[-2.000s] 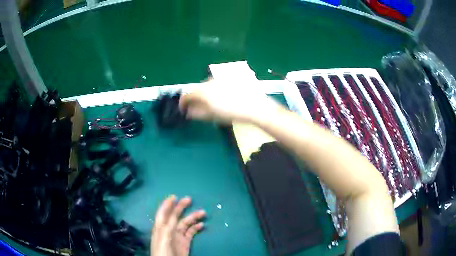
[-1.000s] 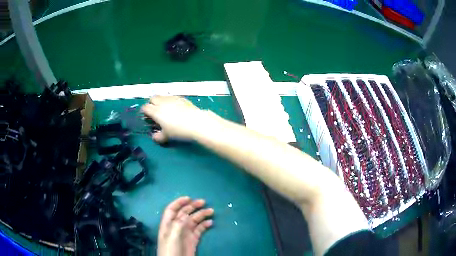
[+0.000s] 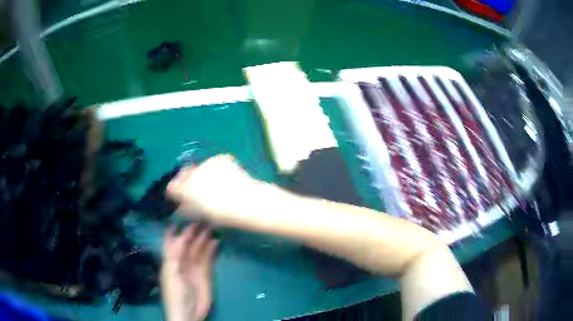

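Note:
The whole view is blurred. My right hand (image 3: 207, 188) reaches across to the left, palm down, over a dark thing (image 3: 157, 194) beside the black plastic housings (image 3: 122, 160). Its fingertips are blurred, so a grip cannot be told. My left hand (image 3: 187, 269) is just below it, its fingers pointing up and slightly apart, with nothing seen in it. The black foam strips (image 3: 327, 175) lie partly under my right forearm, with white backing paper (image 3: 292, 116) exposed beyond them.
A dark assembly (image 3: 164, 55) lies on the far green surface. A white tray (image 3: 361, 125) of red and black wires stands at the right, with a clear plastic bag (image 3: 534, 119) beyond it. A cardboard box (image 3: 93, 150) heaped with black parts is at the left.
My right hand has moved down beside my left hand, towards the black housings. My left hand has shifted left and up. The view has turned, and the dark assembly remains on the far surface.

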